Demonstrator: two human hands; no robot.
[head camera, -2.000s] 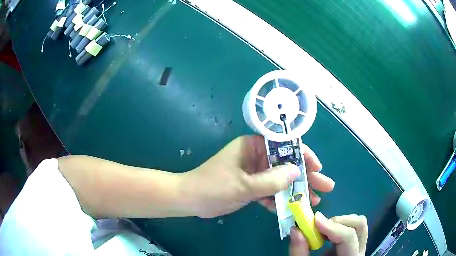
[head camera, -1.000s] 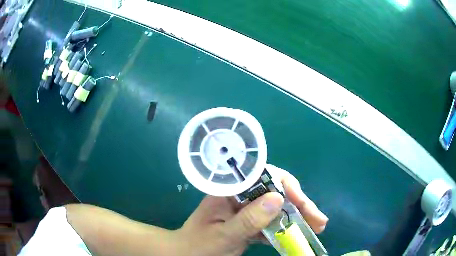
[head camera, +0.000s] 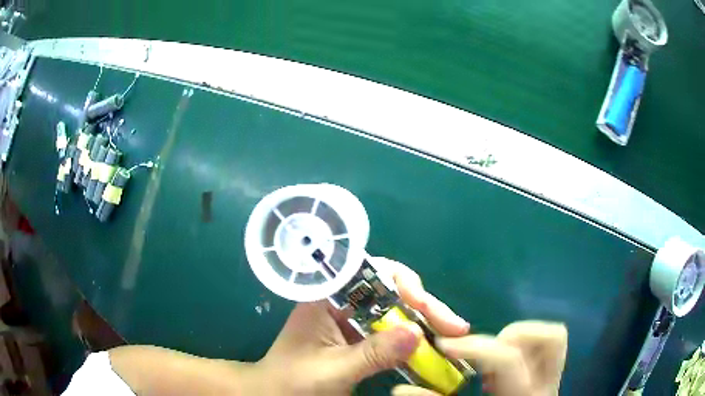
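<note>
A white handheld fan (head camera: 307,241) has its round spoked head up and left and its open handle running down to the right. A dark control board (head camera: 363,292) shows at the top of the handle. A yellow battery (head camera: 433,365) lies along the handle trough. My left hand (head camera: 348,340) holds the handle, with its thumb on the upper part of the battery and fingers behind the far side. My right hand (head camera: 514,360) is blurred at the lower end of the handle, fingers at the battery's side; whether it grips anything is unclear.
Grey spare batteries (head camera: 97,170) with leads lie at the left. Another fan (head camera: 674,278) rests by the white rail (head camera: 402,131) at the right. A fan with a blue battery (head camera: 624,97) lies on the green belt. Pale-yellow pads (head camera: 692,375) are at the lower right edge.
The yellow battery has gone from hanging outside the trough to lying along it. The fan has moved left and tilted. The right hand is back in view and the camera view has turned.
</note>
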